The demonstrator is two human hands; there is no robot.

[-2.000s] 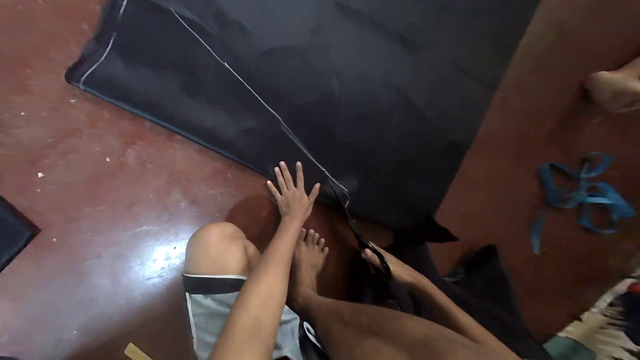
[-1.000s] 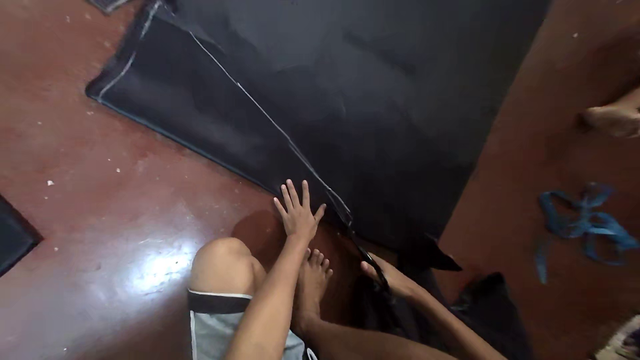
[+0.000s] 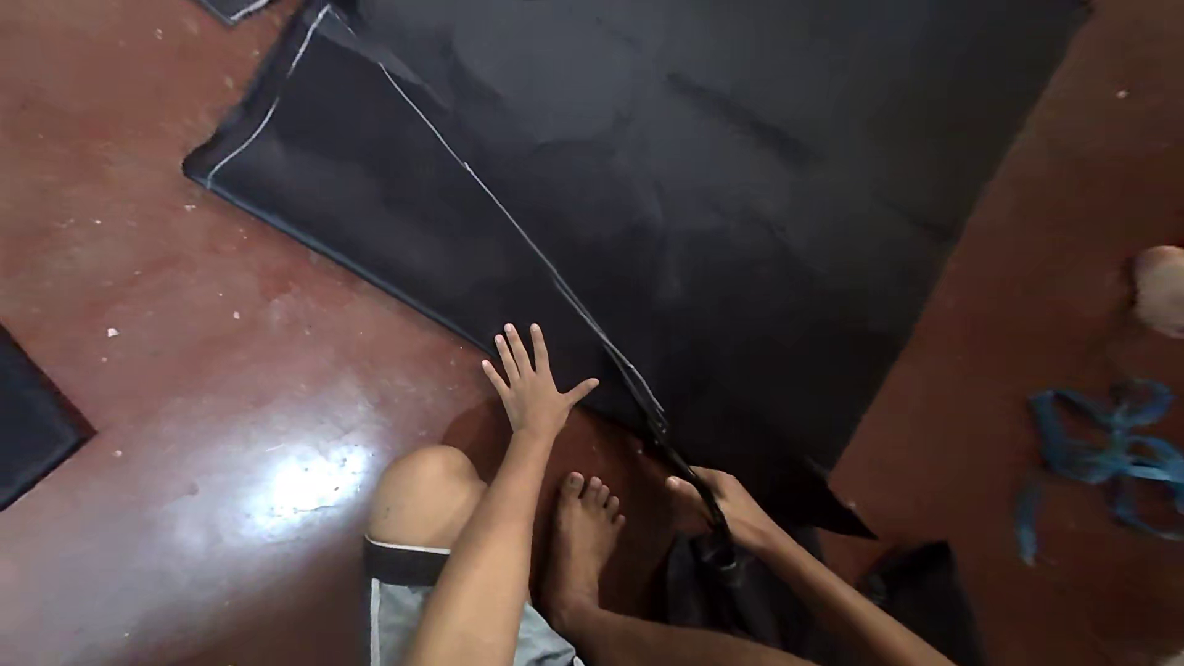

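Observation:
A large sheet of black fabric [image 3: 740, 213] lies on the floor, with a white chalk line [image 3: 499, 208] running diagonally across it. My left hand [image 3: 536, 393] rests with spread fingers on the fabric's lower left edge, left of the chalk line. At the lower end of that line, my right hand [image 3: 726, 499] is closed round the handles of dark scissors [image 3: 680, 462], their blades reaching into the fabric at the line. The handles are partly hidden by the hand. Loose black fabric [image 3: 768, 592] lies bunched beneath my right forearm.
The reddish floor [image 3: 139, 305] shows around the sheet. A tangled blue tape measure or ribbon [image 3: 1101, 458] lies at the right, below part of another person's foot [image 3: 1161, 289]. Another dark piece [image 3: 37, 421] is at the left edge. My bare foot [image 3: 585, 546] stands between my arms.
The scissors blades look more closed than two seconds ago, though the blur leaves this unsure. My left hand stays spread at the fabric's edge. The view has shifted slightly.

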